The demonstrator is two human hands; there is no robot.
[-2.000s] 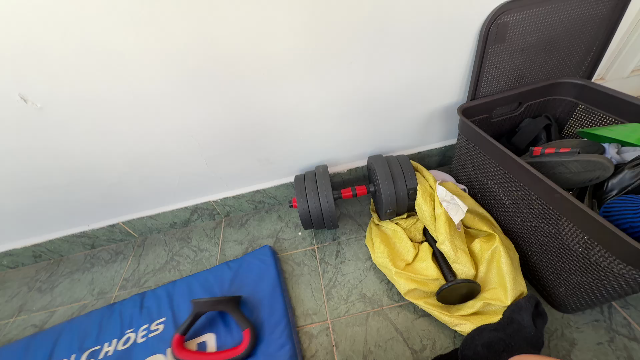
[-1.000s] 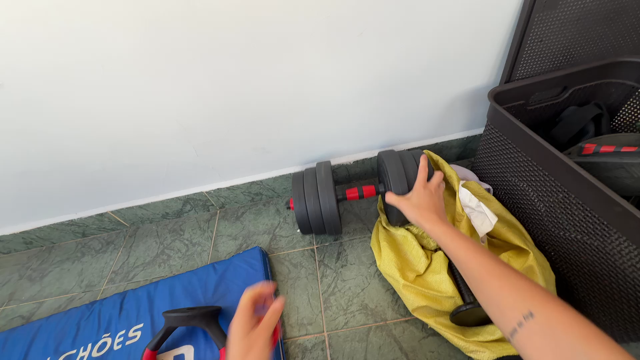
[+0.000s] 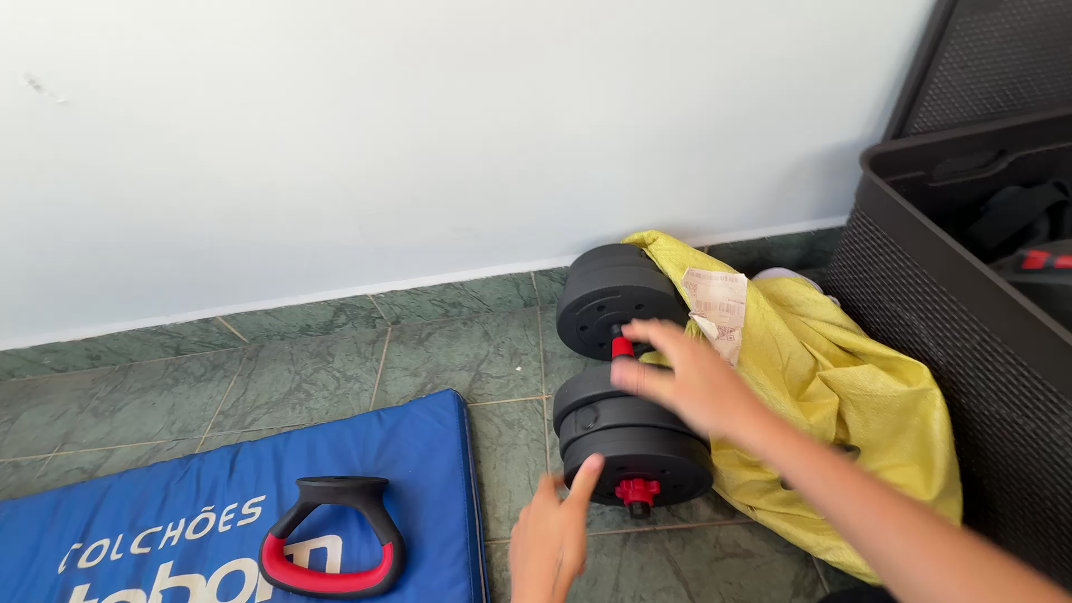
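Observation:
An adjustable dumbbell (image 3: 636, 435) with black plates, a red grip and a red star collar lies on the green tiles, its near end toward me. My right hand (image 3: 691, 377) is over the dumbbell's bar, thumb and fingers apart; whether it touches the grip is unclear. Beside the near plates my left hand (image 3: 553, 528) has its fingers partly spread, holding nothing that shows. A yellow woven sack (image 3: 837, 360) with a torn paper label (image 3: 716, 306) lies against the dumbbell's right side. On the blue mat (image 3: 209, 494) sits a black and red handle (image 3: 335, 536).
A dark wicker-look plastic box (image 3: 955, 318) stands at the right with its lid raised and black gear inside. The white wall (image 3: 419, 151) runs behind, above a green tile baseboard (image 3: 452, 297).
The dumbbell, lying roughly along the wall before, has turned so that one end points toward me. My right hand has moved from the far plates to above the bar.

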